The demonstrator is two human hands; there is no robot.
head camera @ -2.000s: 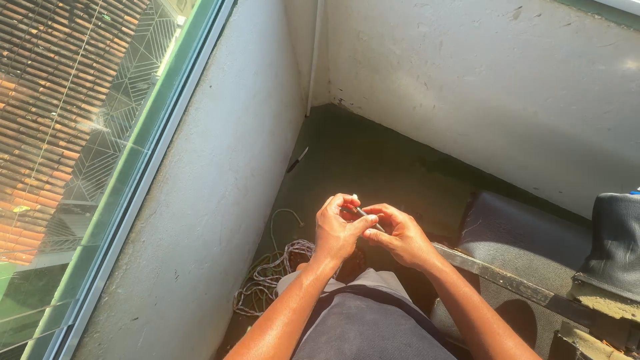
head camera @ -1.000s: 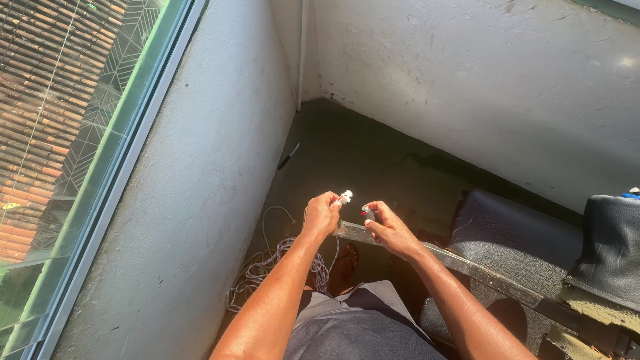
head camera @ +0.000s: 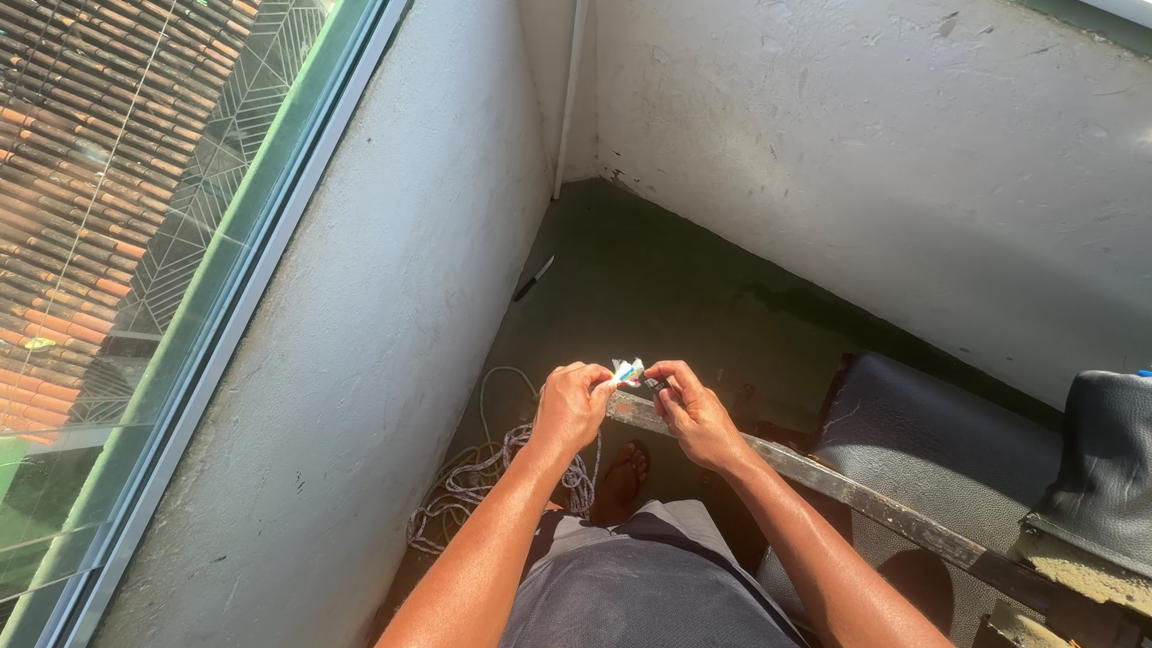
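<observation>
My left hand pinches a small white piece with frayed fibres and coloured marks, which looks like a cord end; its exact kind is unclear. Close to its right side, my right hand holds a small dark object with a light patch between thumb and fingers; whether it is a lighter cannot be told. The two held things are almost touching, above the end of a worn flat bar. Below my left hand a tangled white patterned rope lies on the floor by the wall.
A knife with a dark handle lies on the green floor near the left wall. The bar runs to the lower right across a grey padded seat. Torn upholstery with exposed foam is at the right. A glass window borders the left.
The hands were together around a small thing two seconds ago, then apart with the white piece upright in the left. Now they have come close together again.
</observation>
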